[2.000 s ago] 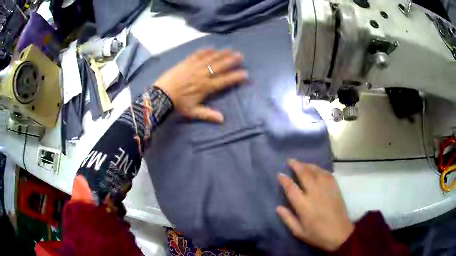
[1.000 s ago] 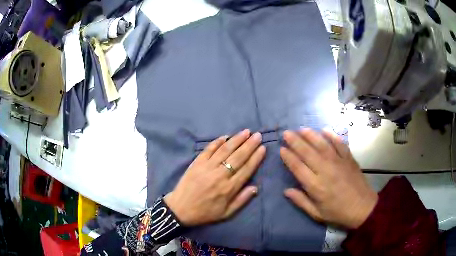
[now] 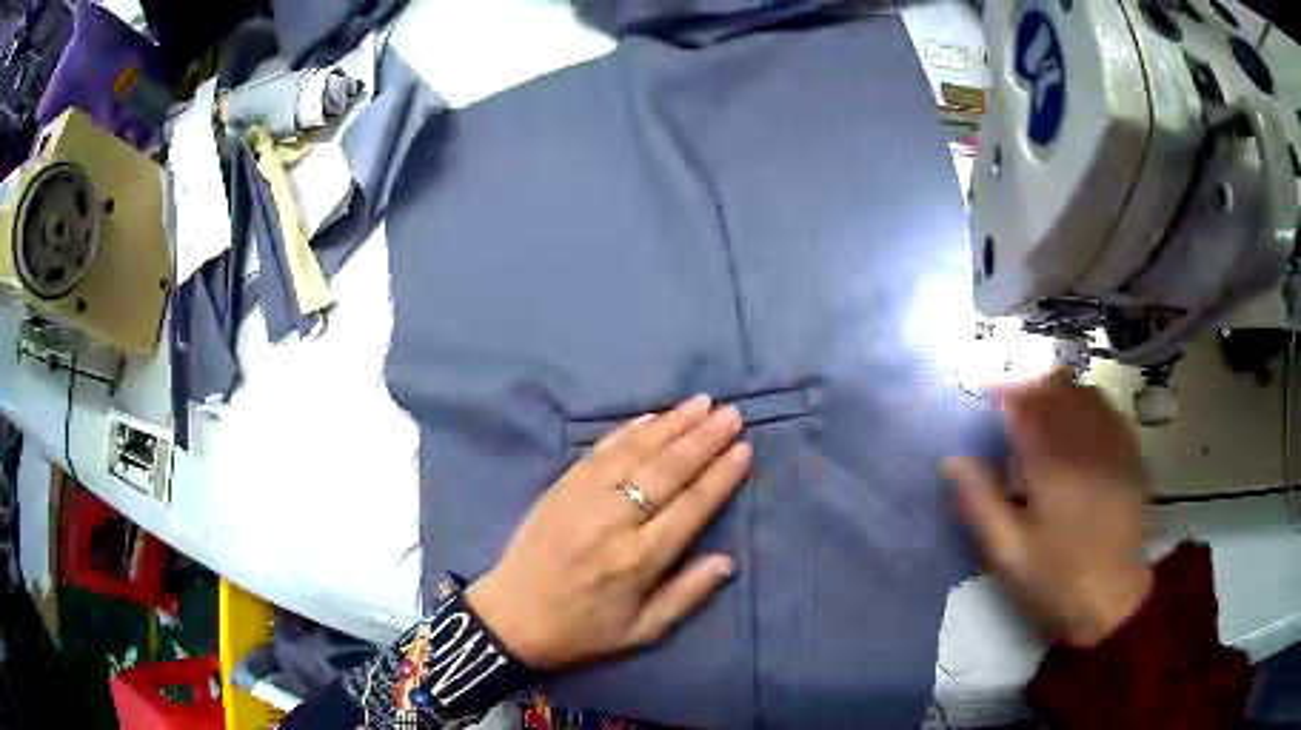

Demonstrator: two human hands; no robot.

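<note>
A grey-blue garment panel (image 3: 571, 257) lies spread on the white table, with a long vertical seam line down it. A narrow welt pocket (image 3: 778, 407) crosses the panel. My left hand (image 3: 614, 535) lies flat on the panel, fingers extended over the left and middle part of the welt pocket, holding nothing. My right hand (image 3: 1070, 506) is blurred at the panel's right edge, below the needle area (image 3: 1063, 350); its fingertips are unclear and whether it grips cloth cannot be told.
The white sewing machine (image 3: 1084, 157) stands at right. Fabric strips (image 3: 293, 228) are piled at left beside a yellow-beige second machine (image 3: 107, 235). Grey cloth (image 3: 685, 17) lies at the far edge. A red crate (image 3: 164, 695) and yellow crate (image 3: 246, 649) are below left.
My right hand has moved right from beside the welt pocket to the panel's right edge, uncovering cloth. My left hand has stayed nearly in place over the pocket.
</note>
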